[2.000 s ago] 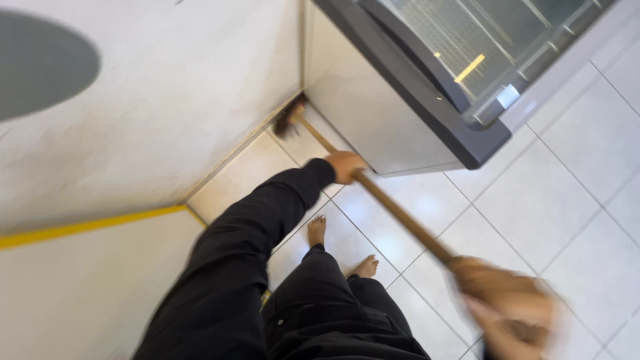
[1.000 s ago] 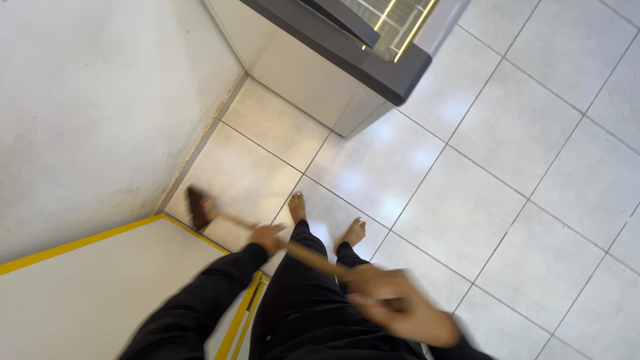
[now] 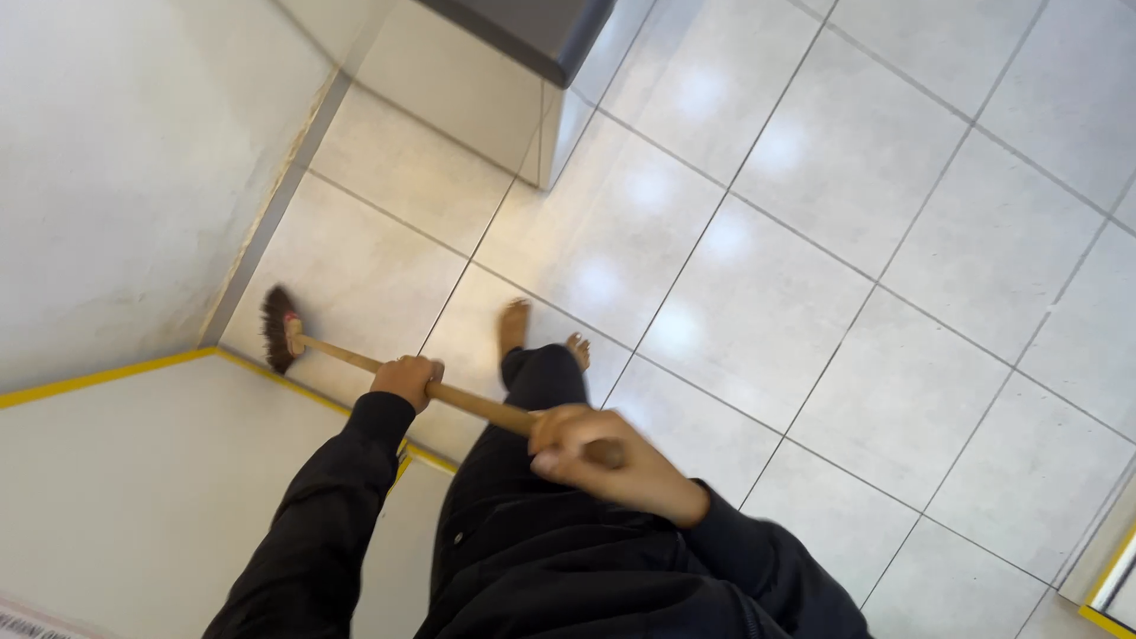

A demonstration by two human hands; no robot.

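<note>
Both my hands grip the wooden handle of a broom (image 3: 484, 406). My left hand (image 3: 408, 380) is closed around the handle nearer the brush, at left of centre. Around the upper end is my right hand (image 3: 608, 457), with the rounded tip of the handle showing between thumb and fingers. The broom's dark bristle head (image 3: 281, 328) is over the tiled floor (image 3: 382, 275), close to the corner between the wall base and the yellow-edged panel. Whether all the bristles touch the floor, I cannot tell.
A scuffed white wall (image 3: 160, 160) rises at the left. A yellow-edged white panel (image 3: 160, 461) stands at lower left. A cabinet with a dark top edge (image 3: 532, 31) juts in from above. My bare feet (image 3: 514, 326) are on the tiles. Another yellow-edged unit (image 3: 1109, 577) shows at lower right.
The broom head was in the gap between wall and cabinet two seconds ago; now it is near the yellow-edged panel. Both hands have stayed on the handle. The view has shifted away from the cabinet.
</note>
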